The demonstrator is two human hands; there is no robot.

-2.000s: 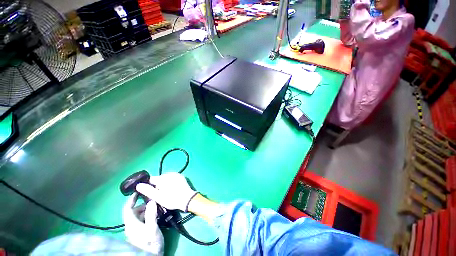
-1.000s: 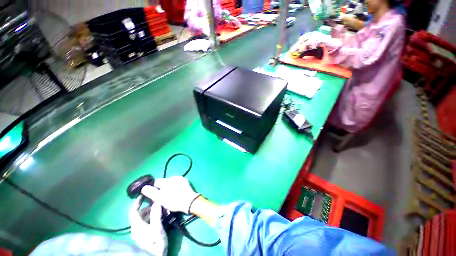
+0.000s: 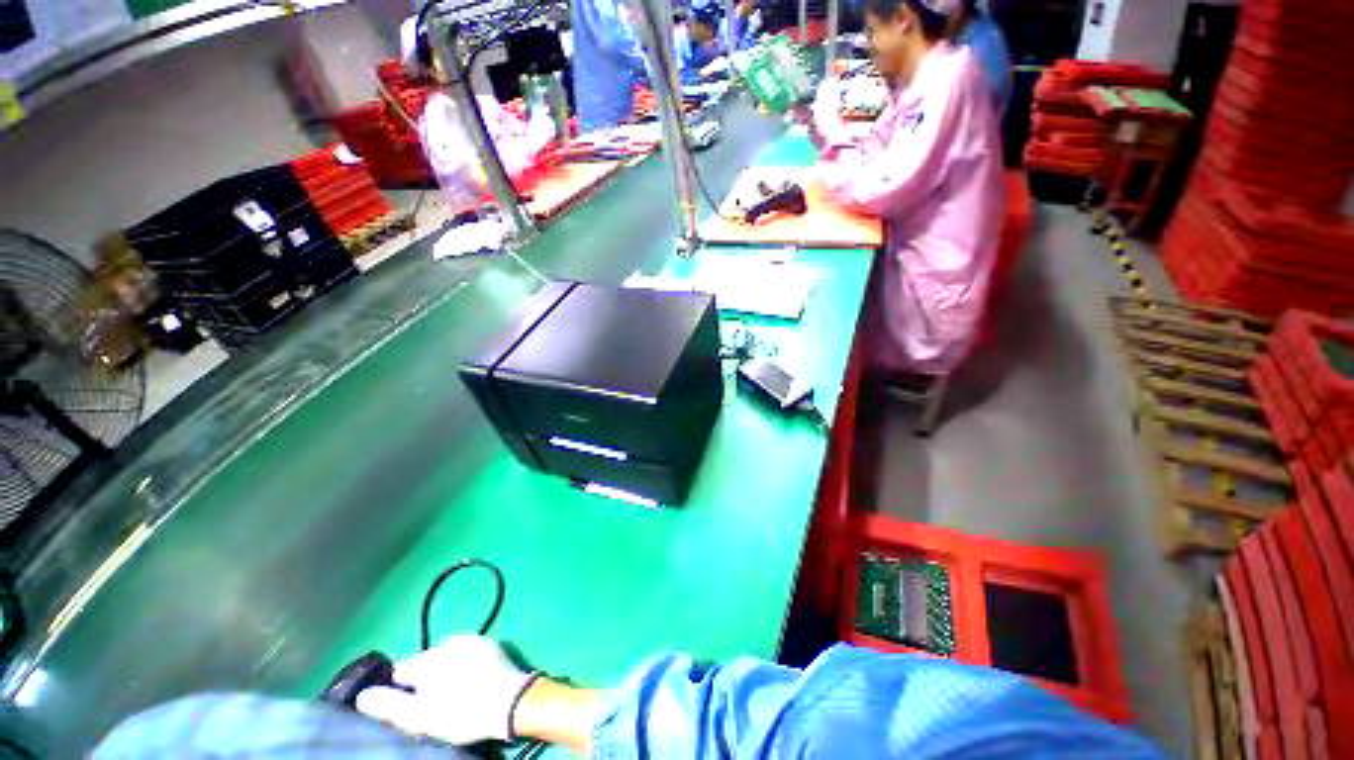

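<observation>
The black handheld barcode scanner (image 3: pixel 357 679) is at the bottom left of the view, low over the green mat (image 3: pixel 594 579). My right hand (image 3: pixel 453 690), in a white glove, is closed around it; only its rounded dark head shows past the fingers. The black cable (image 3: pixel 463 597) makes a loop on the mat just beyond the hand. My left hand is out of view; only the blue left sleeve shows at the bottom edge.
A black label printer (image 3: pixel 602 379) stands ahead, with a power adapter (image 3: pixel 777 385) and paper (image 3: pixel 743 282) beyond. A red tray (image 3: pixel 968 557) holding a green circuit board (image 3: pixel 906 601) is below the bench's right edge. A person in pink (image 3: pixel 943 193) sits farther along; pallets (image 3: pixel 1210 423) are right.
The view has tilted up and turned right. My hands and the scanner now sit lower in the picture, and my left hand has dropped out of view. The seated person's arms have moved.
</observation>
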